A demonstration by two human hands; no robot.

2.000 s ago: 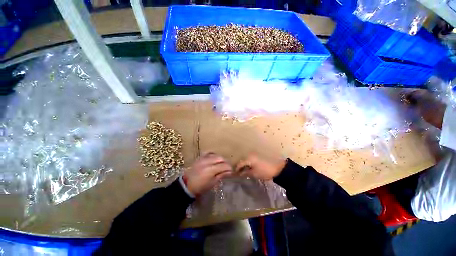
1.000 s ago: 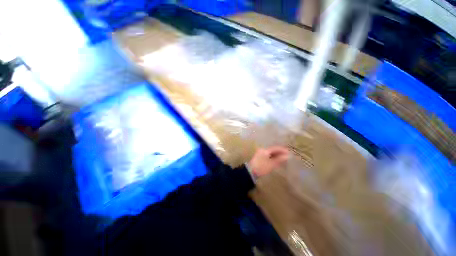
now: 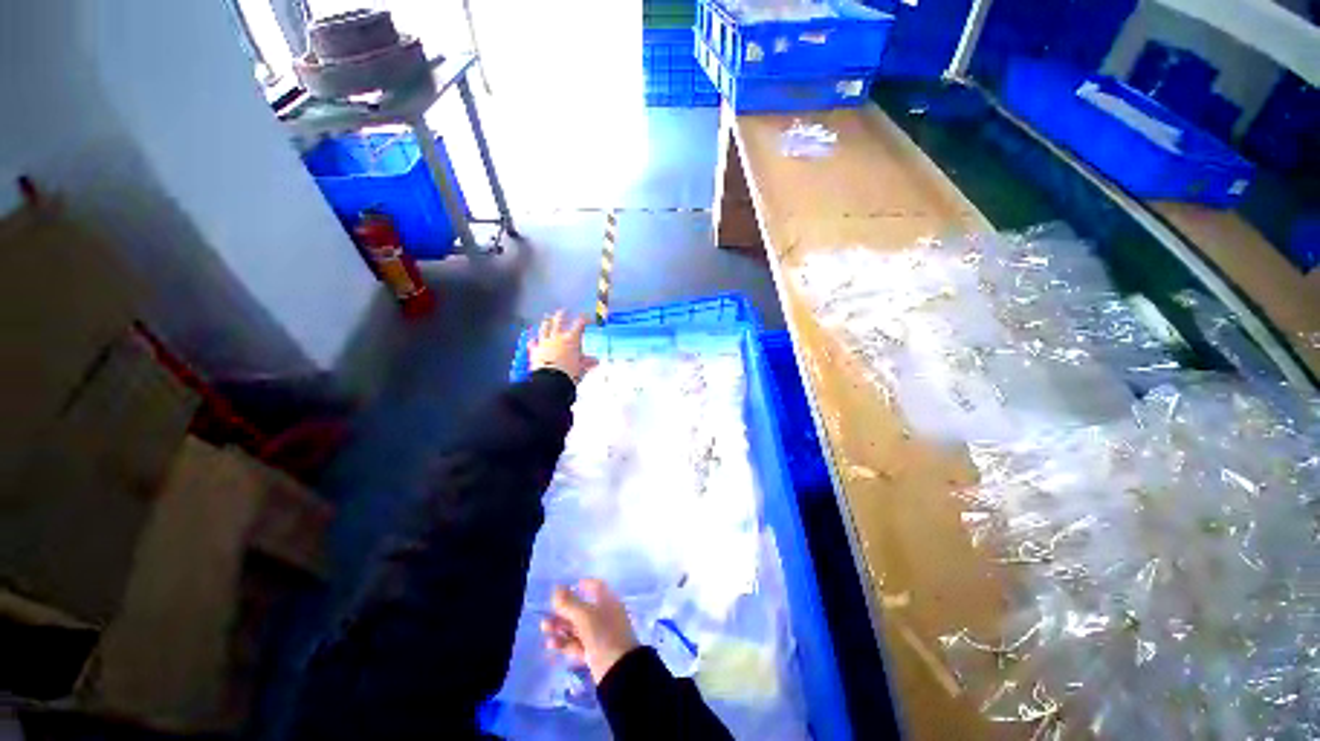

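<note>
A blue plastic bin (image 3: 793, 579) stands beside the bench, full of whitish clear plastic bags (image 3: 652, 449). My left hand (image 3: 562, 348) is at the bin's far left corner, fingers spread, with nothing seen in it. My right hand (image 3: 591, 625) is over the near part of the bags, fingers partly bent; whether it holds a bag cannot be told. A wide heap of clear bags (image 3: 1158, 536) lies on the tan bench (image 3: 854, 188) at right.
Stacked blue crates (image 3: 796, 58) stand on the bench's far end. A red fire extinguisher (image 3: 394, 264) and a metal table (image 3: 434, 90) are at upper left. Cardboard (image 3: 188, 579) is at lower left. Another blue crate (image 3: 1158, 142) is at upper right.
The view has turned left from the bench with the parts pile and parts crate to the bag bin. Both hands have moved from the bench to the bin.
</note>
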